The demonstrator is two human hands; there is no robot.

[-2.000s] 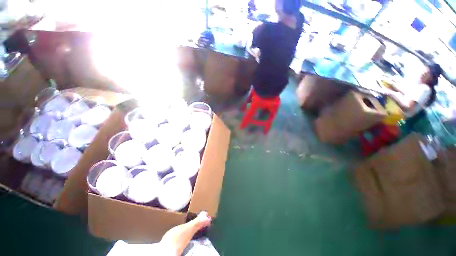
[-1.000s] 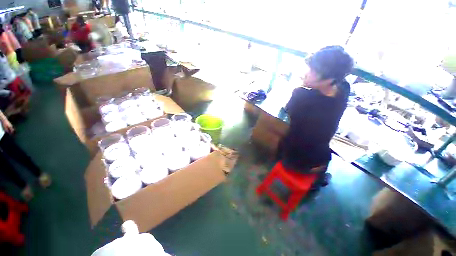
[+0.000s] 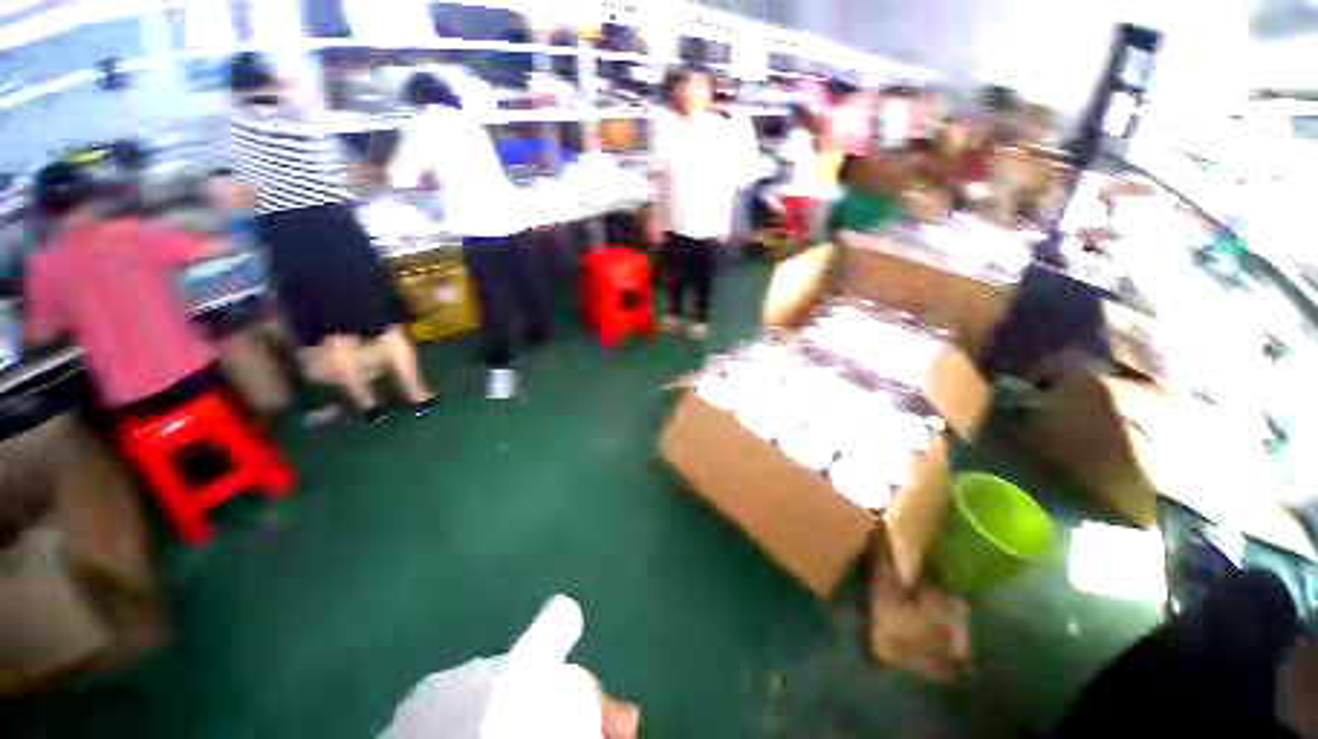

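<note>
An open brown carton (image 3: 766, 498) stands on the green floor at centre right, filled with rows of white-ended clear housings (image 3: 810, 412). One hand, which looks like my left hand (image 3: 557, 671), is low at the bottom centre, overexposed and blurred, with one digit pointing up. It is apart from the carton. Whether it holds anything cannot be told. My right hand is not in view.
A yellow-green bin (image 3: 995, 531) stands right of the carton. A dark-clothed person (image 3: 1214, 671) is cut off at bottom right. Several people work along benches at the left. Red stools (image 3: 210, 469) and another brown carton (image 3: 72, 549) stand at left. More cartons are behind.
The view has swung left, so the filled cartons now appear farther right and the seated coworker is at the lower right edge. The hand, at the carton's edge two seconds ago, is now away from it.
</note>
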